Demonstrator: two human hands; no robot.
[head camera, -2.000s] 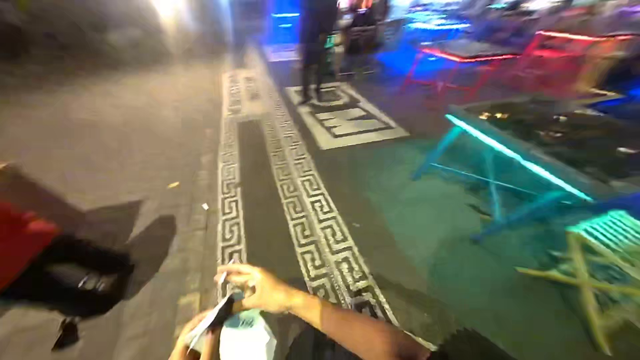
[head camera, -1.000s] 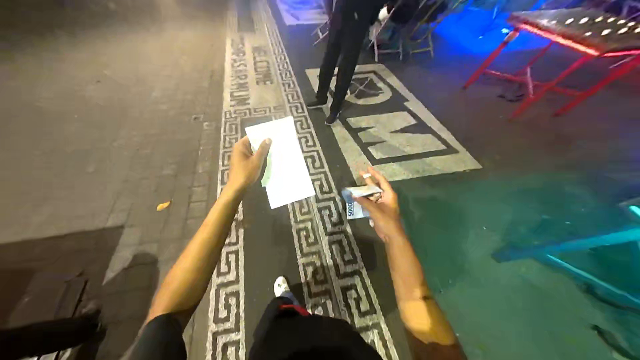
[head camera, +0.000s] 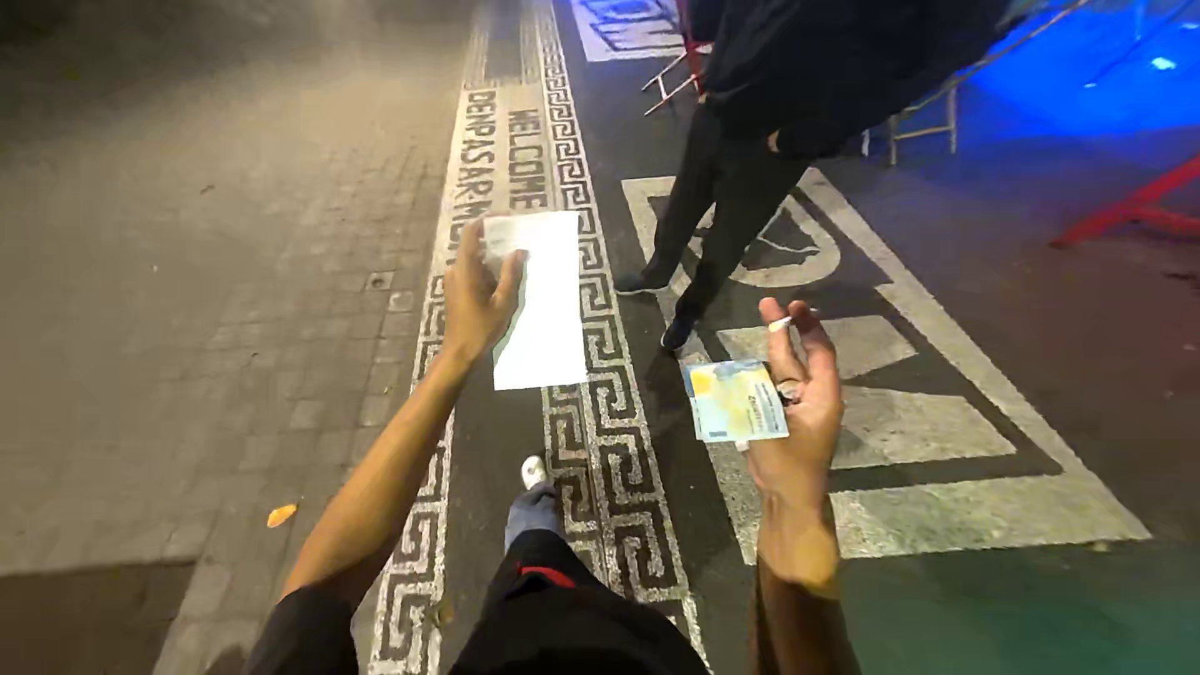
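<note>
My left hand (head camera: 483, 295) holds a white sheet of paper (head camera: 544, 309) by its upper left part, with the thumb across its face. To the right, my right hand (head camera: 802, 394) grips a folded banknote (head camera: 738, 401) that sticks out to the left of the palm. A cigarette (head camera: 780, 323) sits between two raised fingers of that hand. Both hands are held out over the pavement, well apart from each other. Whether anything more is tucked in the right palm, I cannot tell.
A person in dark trousers (head camera: 727, 206) stands just ahead on the right. Beyond are a folding chair's legs (head camera: 923, 127) and, at the right edge, a red metal table leg (head camera: 1139, 206). A patterned strip (head camera: 623, 487) runs along the pavement; a yellow leaf (head camera: 281, 515) lies left.
Two seconds ago my hands were close together low in view; they are now apart, the paper in the left. The person ahead appears nearer than a second ago.
</note>
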